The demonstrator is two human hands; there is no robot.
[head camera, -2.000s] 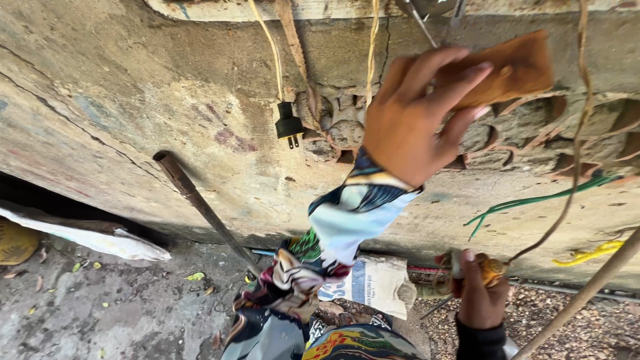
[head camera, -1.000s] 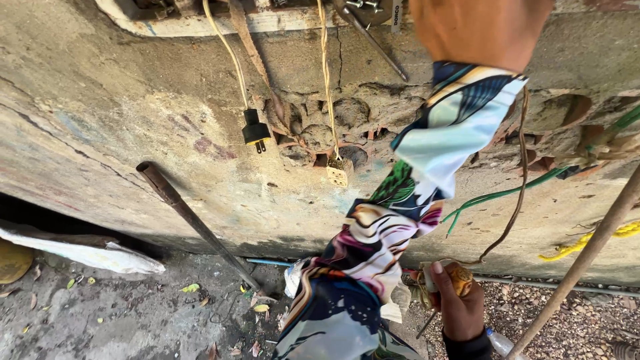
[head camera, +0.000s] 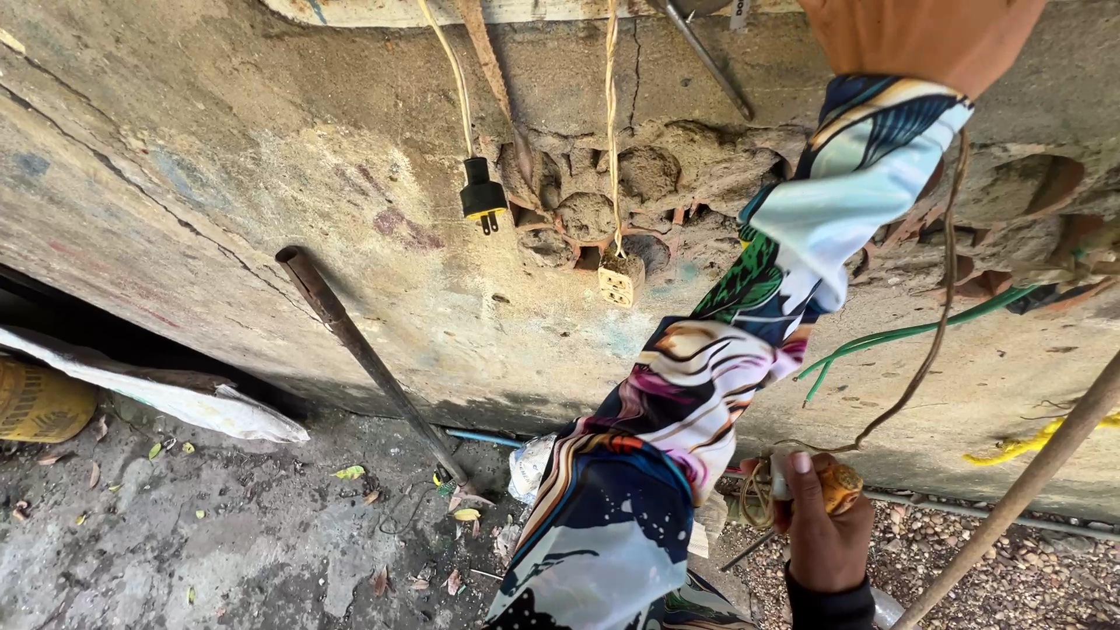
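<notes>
My left hand (head camera: 923,39), in a patterned sleeve, reaches up to the wall's top right; its fingers are cut off by the frame edge, so its hold is hidden. At lower right my right hand (head camera: 827,534), with a black cuff, grips an orange-brown object (head camera: 840,487) of unclear kind, with a whitish piece and thin wire loops beside it. A brown cord (head camera: 943,306) runs down the wall towards this hand. A black plug with a yellow face (head camera: 483,194) and a cream socket outlet (head camera: 621,278) hang on cords. A thin metal rod (head camera: 710,59) slants near the top.
A rusty metal pipe (head camera: 372,363) leans on the wall, left of my patterned sleeve. Green wires (head camera: 919,331) and yellow rope (head camera: 1019,444) are at right, where a wooden pole (head camera: 1019,499) slants across. A yellow container (head camera: 44,401) stands at far left beside a white sheet (head camera: 157,385).
My left hand, earlier in full view with a flat brown piece, has moved up until its fingers left the frame. The socket outlet, hidden two seconds ago, now shows. My right hand keeps its grip.
</notes>
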